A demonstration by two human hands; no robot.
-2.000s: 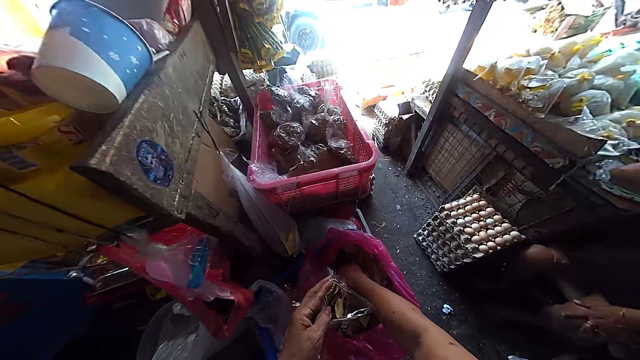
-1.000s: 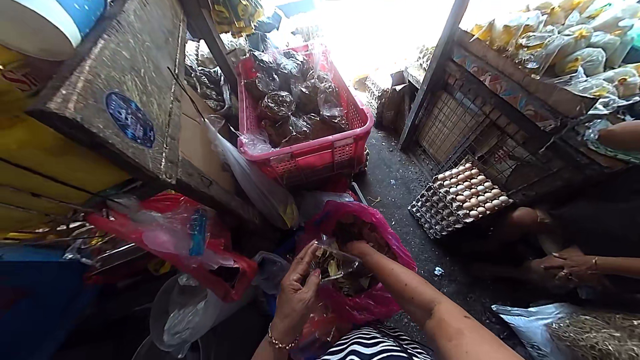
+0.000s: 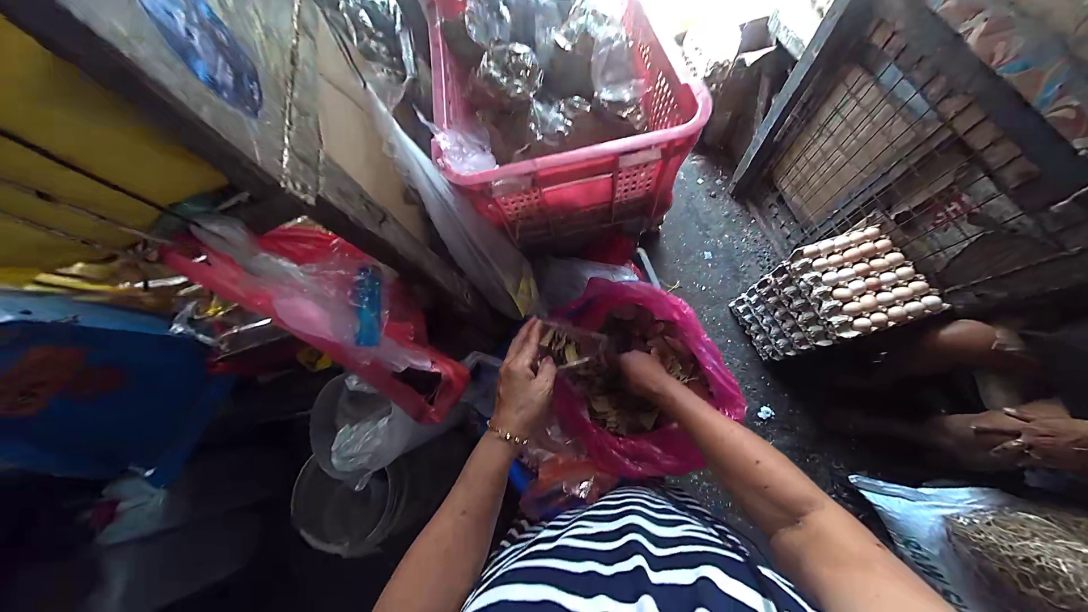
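My left hand (image 3: 524,378), with a bracelet at the wrist, holds a small clear plastic bag (image 3: 574,342) that has some dried leaves inside. The bag's mouth lies over the left part of a pink plastic bag (image 3: 722,374) filled with brown dried leaves (image 3: 625,412). Down among those leaves is my right hand (image 3: 643,374); its fingers are largely hidden, so whether they grip any leaves cannot be told.
Ahead stands a red plastic crate (image 3: 578,170) of filled clear bags. Stacked egg trays (image 3: 850,289) are at the right, near another person's hands (image 3: 1028,438). A red plastic bag (image 3: 340,297) hangs at the left above clear plastic containers (image 3: 340,510). A sack (image 3: 918,510) lies lower right.
The view has tilted further down. My right hand stays in the pink bag, and my left hand still holds the small clear bag beside it.
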